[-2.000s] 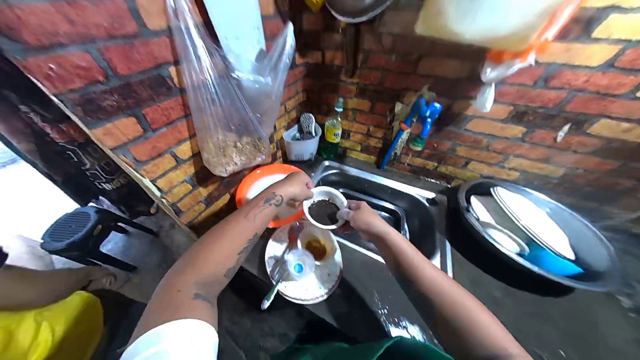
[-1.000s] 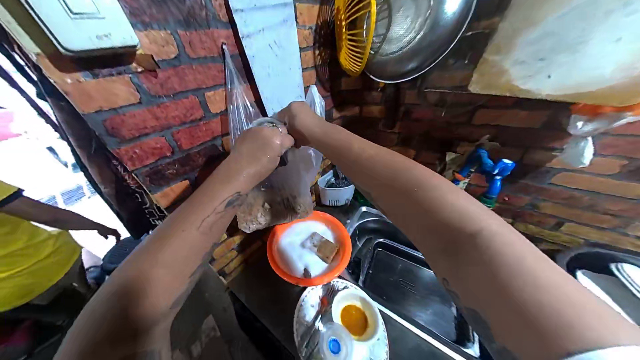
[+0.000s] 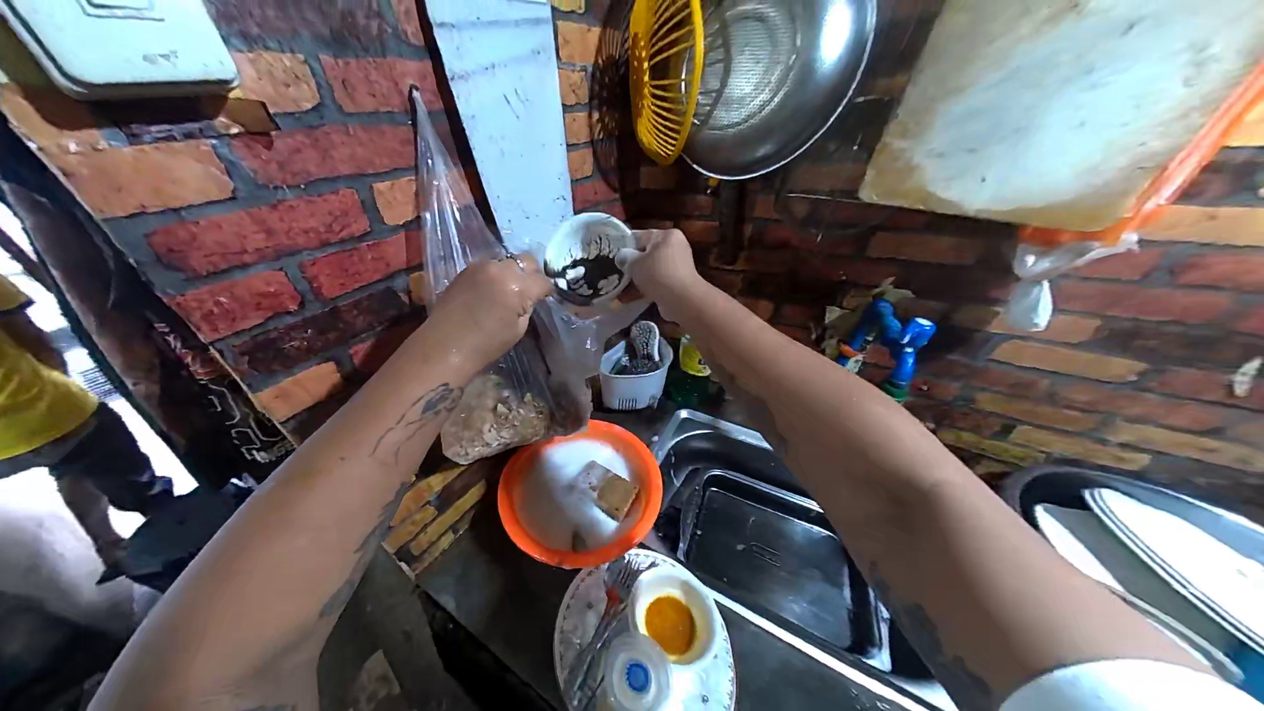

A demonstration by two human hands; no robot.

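A small white cup (image 3: 590,237) with dark residue inside is tilted over a hanging clear plastic bag (image 3: 494,410) that holds food scraps. My right hand (image 3: 664,262) grips the cup by its right side. My left hand (image 3: 497,304) is at the bag's upper edge and close against the cup's left side; its fingertips are partly hidden. Below stands an orange basin (image 3: 509,509) with suds and a sponge (image 3: 614,496). Nearer to me a plate (image 3: 716,681) holds a bowl with orange liquid (image 3: 671,624), a clear container with a blue mark (image 3: 637,676) and cutlery (image 3: 597,632).
A steel sink (image 3: 770,553) holds a dark tray. Behind it are a white basket (image 3: 634,383), a green bottle (image 3: 691,370) and a blue tap (image 3: 904,351). A yellow strainer (image 3: 667,79) and metal pan (image 3: 790,79) hang above. Plates fill a tub (image 3: 1027,484) at right. A person (image 3: 44,395) stands at far left.
Both hands have moved from above the plate up to the hanging bag, with the cup in the right hand. The cup's inside now shows above the bag. The view has shifted toward the bag.
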